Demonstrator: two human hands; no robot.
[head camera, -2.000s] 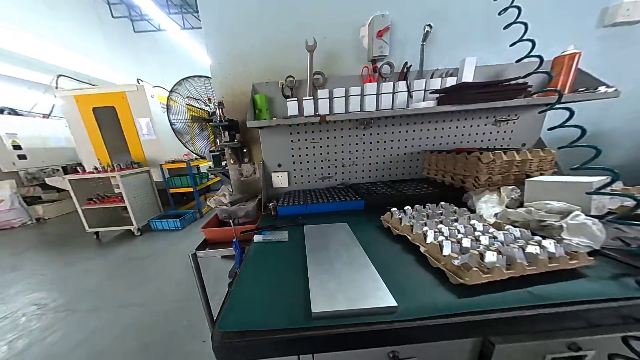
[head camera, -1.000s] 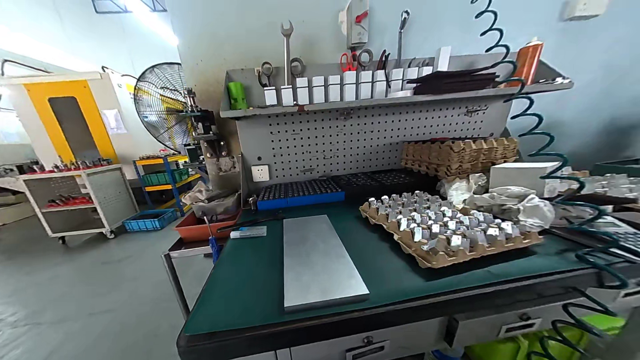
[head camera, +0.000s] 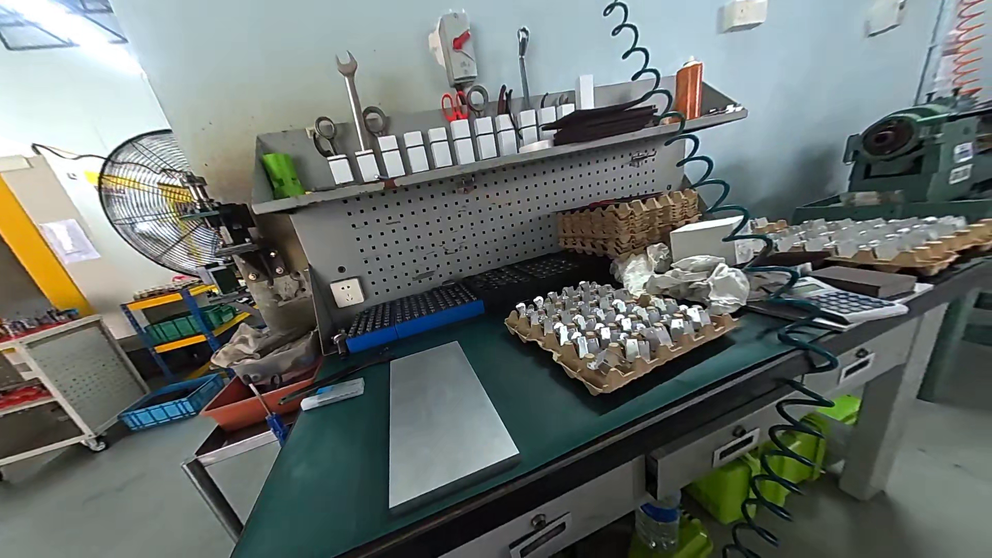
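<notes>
Neither of my hands shows in the head view. A flat grey metal plate (head camera: 448, 422) lies on the green bench top (head camera: 341, 473), near its left end. Right of it, a brown molded-pulp tray (head camera: 601, 378) holds many small shiny metal parts (head camera: 612, 322). Behind the plate sits a blue rack (head camera: 418, 319) with rows of dark holes or pegs. A white and pale-blue tube or pen-like item (head camera: 333, 394) lies left of the plate, beside a dark slim tool.
Stacked pulp trays (head camera: 620, 221), crumpled plastic (head camera: 697, 280), a white box (head camera: 709, 239) and a calculator (head camera: 841, 298) stand around the filled tray. A coiled green air hose (head camera: 806, 333) hangs before the bench's right part. Wrenches and scissors stand on the shelf (head camera: 496, 164). An orange bin (head camera: 260, 399) sits left.
The view has swung to the right, so that a green machine, a calculator and another filled tray show at the right. Nothing on the bench has plainly moved.
</notes>
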